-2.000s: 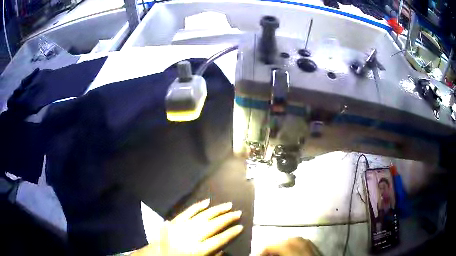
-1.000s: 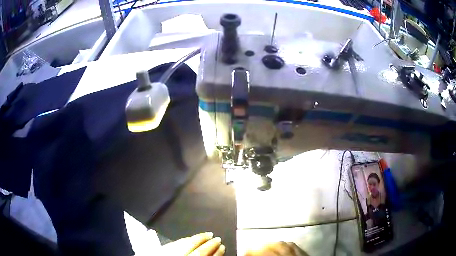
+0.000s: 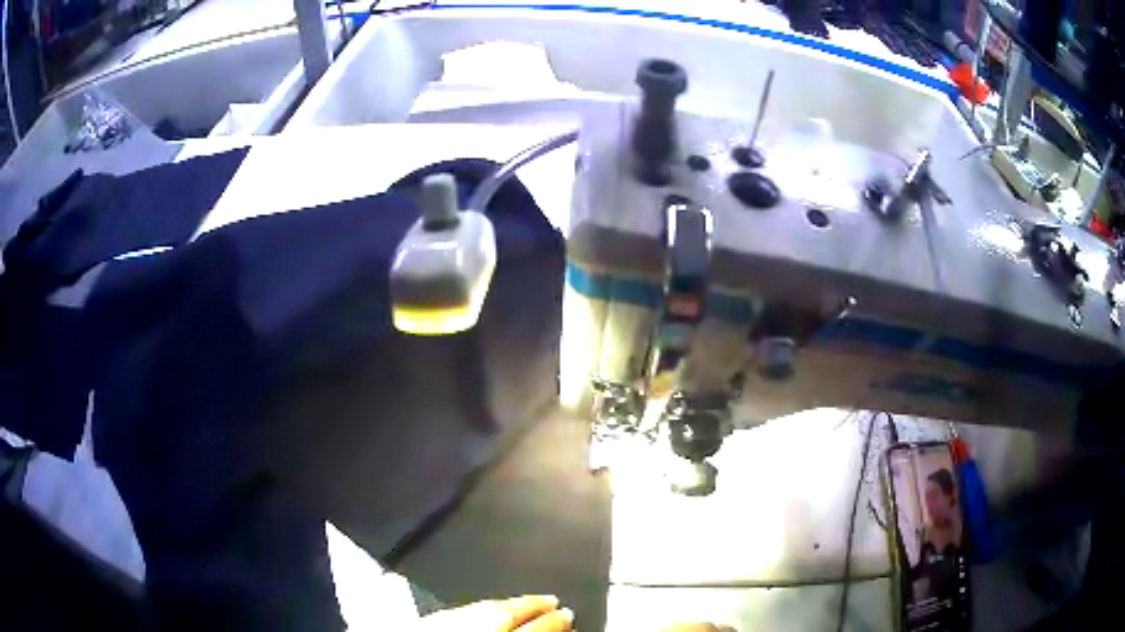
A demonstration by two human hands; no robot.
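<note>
Dark fabric panels (image 3: 296, 358) lie left of the sewing machine head (image 3: 790, 222), with a straight right edge running down from the presser foot and needle area (image 3: 629, 432). A diagonal seam or fold crosses the cloth below the lamp. My left hand (image 3: 512, 615) shows at the bottom edge with its fingers over the cloth; most of it is cut off. Of my right hand (image 3: 697, 627) only a sliver shows at the bottom edge, right of the cloth; its fingers are hidden.
A sewing lamp (image 3: 442, 278) with a yellow lit edge hangs left of the head. A lit smartphone (image 3: 928, 531) lies on the right, with a dark cable (image 3: 854, 531) and a blue-handled tool (image 3: 972, 500) beside it. White troughs (image 3: 407, 74) stand behind.
The view has shifted. Both hands now sit lower in the picture, and my left hand no longer shows spread on the cloth as it did two seconds ago. The fabric looks nearly unchanged.
</note>
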